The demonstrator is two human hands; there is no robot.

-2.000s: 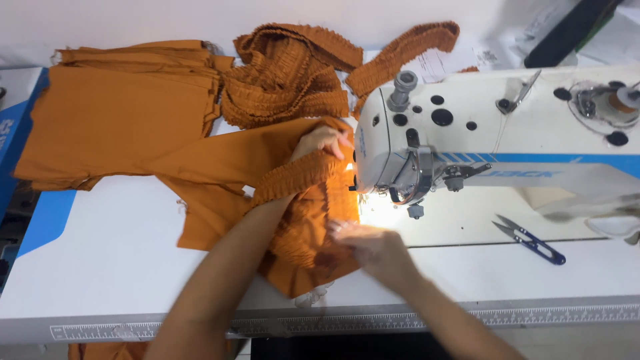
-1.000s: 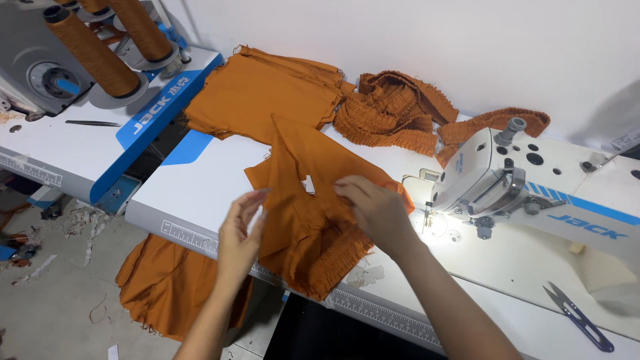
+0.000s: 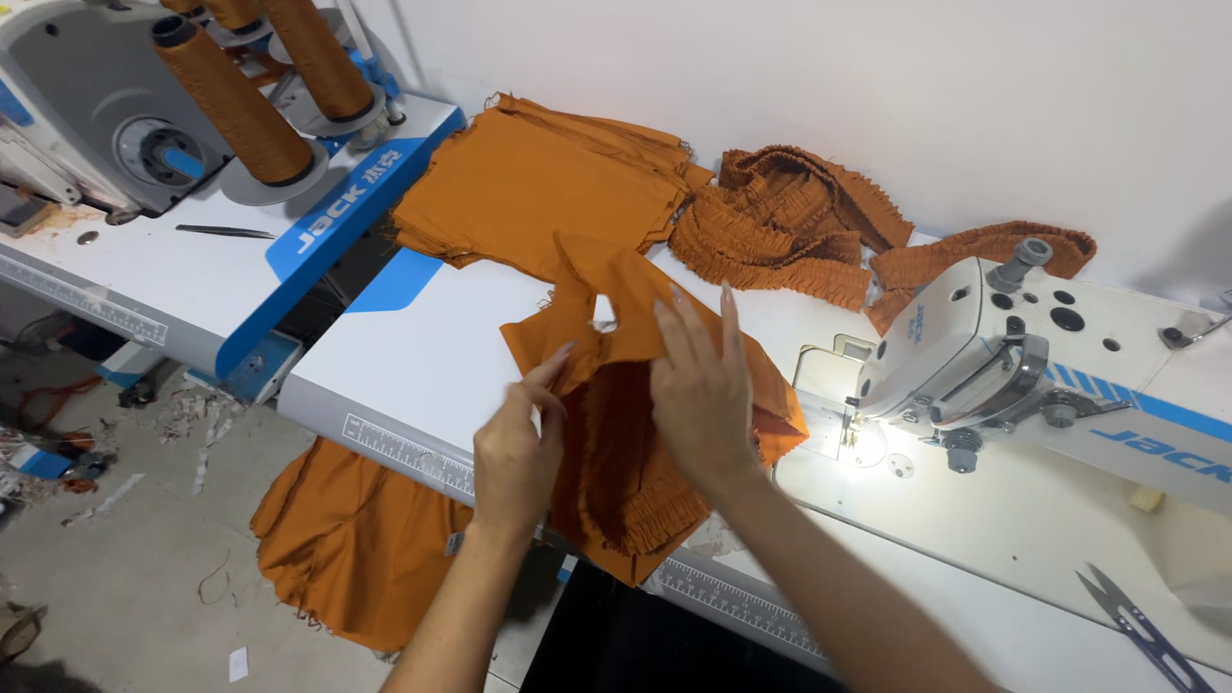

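Observation:
An orange fabric garment piece [image 3: 626,289] with a gathered band lies in front of me, partly over the table's front edge. My left hand [image 3: 525,438] touches its left side, thumb and index finger close together at the cloth; whether they pinch it I cannot tell. My right hand [image 3: 703,385] rests flat on the piece's right side, fingers extended and apart. Right of it stands a Jack sewing machine [image 3: 972,356], its lamp lit over the needle plate. Behind are a stack of flat orange fabric panels [image 3: 549,183] and a heap of gathered orange strips [image 3: 780,221].
Thread snips [image 3: 1136,616] lie at the lower right. A second machine [image 3: 106,106] stands on the left table with orange thread cones [image 3: 231,101] and dark tweezers [image 3: 226,232]. More orange cloth [image 3: 356,549] hangs below the front edge. Scraps litter the floor.
Two seconds ago both hands were on the cloth by the needle; the cloth now lies left of it. My right hand has come down flat on the cloth. The view has swung left.

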